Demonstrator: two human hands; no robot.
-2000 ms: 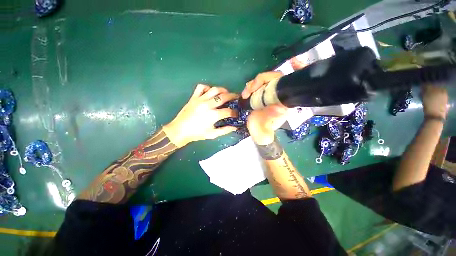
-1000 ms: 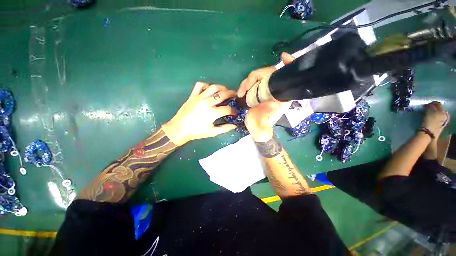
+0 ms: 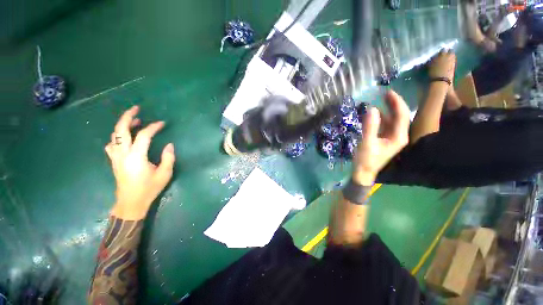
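My left hand [image 3: 138,164] is open and empty over the green bench at the left, fingers spread. My right hand [image 3: 381,140] is open, fingers apart, a little blurred, beside the pile of blue-and-white units [image 3: 340,136]. The black power screwdriver [image 3: 274,124] hangs between my hands, blurred, its pale-taped nose down near a scatter of small screws [image 3: 243,165]. No hand is on it. The white screw feeder [image 3: 253,89] stands behind it, partly hidden by it.
A white paper sheet [image 3: 253,214] lies near the front edge. Single corded units lie at the far left [image 3: 49,91] and beyond the feeder [image 3: 239,33]. Another person's forearm [image 3: 437,98] reaches over the bench at the right. Cardboard boxes [image 3: 461,262] stand on the floor.
My hands have let go of the unit and the screwdriver and moved apart, left hand leftward, right hand rightward. The view has swung to the right.
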